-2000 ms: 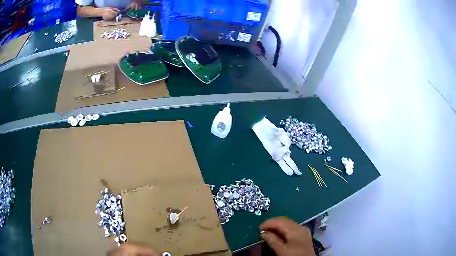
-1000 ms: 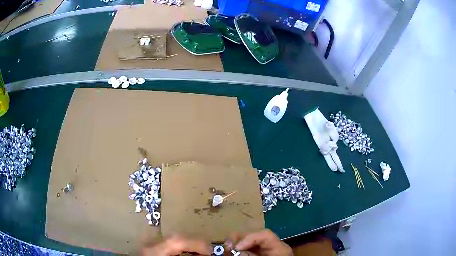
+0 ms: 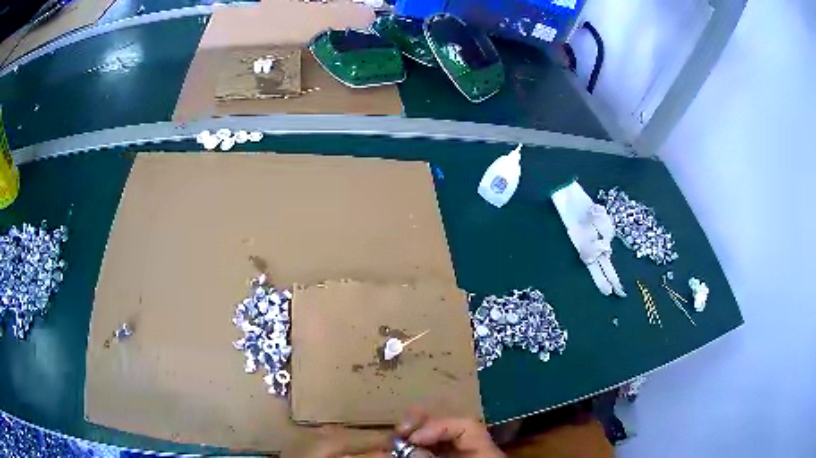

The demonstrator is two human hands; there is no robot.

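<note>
My right hand [image 3: 452,436] is at the bottom edge, its fingertips closed on a small silver-white fitting [image 3: 403,449]. My left hand [image 3: 344,441] is blurred and partly cut off, its fingertips meeting the same fitting from the left. Small ring-like fittings [image 3: 262,331] lie heaped left of the small cardboard pad [image 3: 340,394]. Silver cap-like fittings [image 3: 523,326] lie heaped to its right. A thin pale stick [image 3: 415,338] rests at a white glue cup [image 3: 393,348] ringed by brown stains on the pad.
The large cardboard sheet [image 3: 179,233] lies under the pad, with a loose fitting [image 3: 123,332] at left. Beyond are white discs [image 3: 224,139] and a grey rail [image 3: 358,128]. At right are a glue bottle [image 3: 501,177], white glove [image 3: 586,233] and sticks [image 3: 649,302]. A yellow bottle [image 3: 7,170] stands left.
The separate ring and cap held at the bottom edge a second ago now show as one fitting between my fingertips. My hands have drawn closer together; the view has shifted slightly.
</note>
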